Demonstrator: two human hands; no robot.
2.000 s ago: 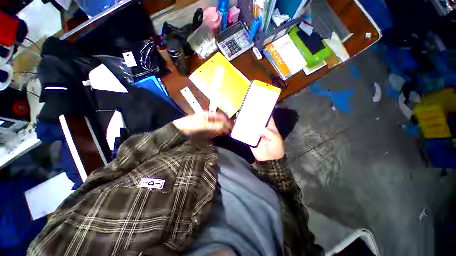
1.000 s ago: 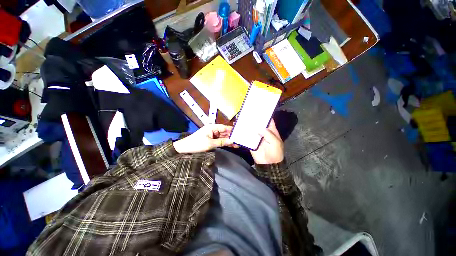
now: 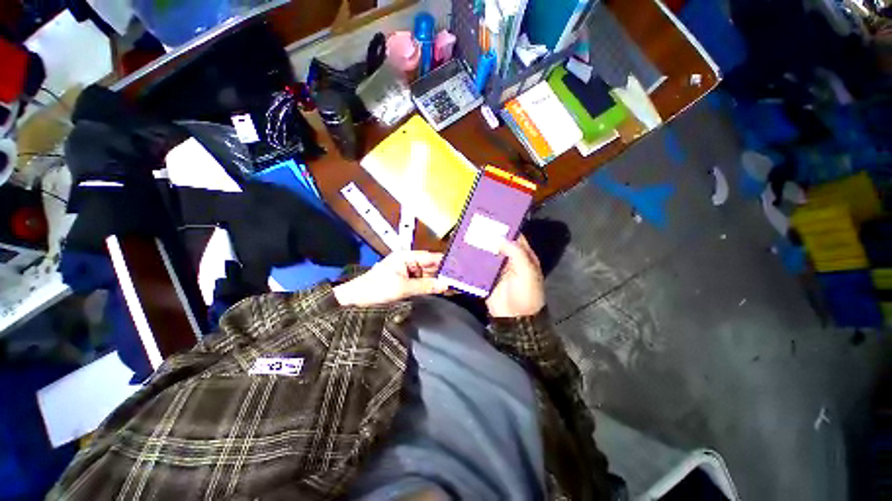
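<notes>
A smartphone (image 3: 486, 232) is tilted in front of me, above the desk's front edge. Its lit screen is purple with an orange strip at the top and a pale box in the middle. My right hand (image 3: 517, 281) holds it from the right and below, thumb at the screen's right side. My left hand (image 3: 396, 278) grips its lower left edge with the fingertips. The undersides of both hands are hidden.
A yellow sheet (image 3: 421, 174) and narrow white strips (image 3: 370, 214) lie on the brown desk (image 3: 494, 145) beyond the phone. A calculator (image 3: 447, 95), file rack and orange-and-white booklet (image 3: 544, 121) stand or lie behind. Black cloth (image 3: 264, 220) covers the left side.
The phone screen has turned from white to purple with a pale box. My left hand has moved from a blurred pose beside the phone to its lower left edge. The view has shifted slightly.
</notes>
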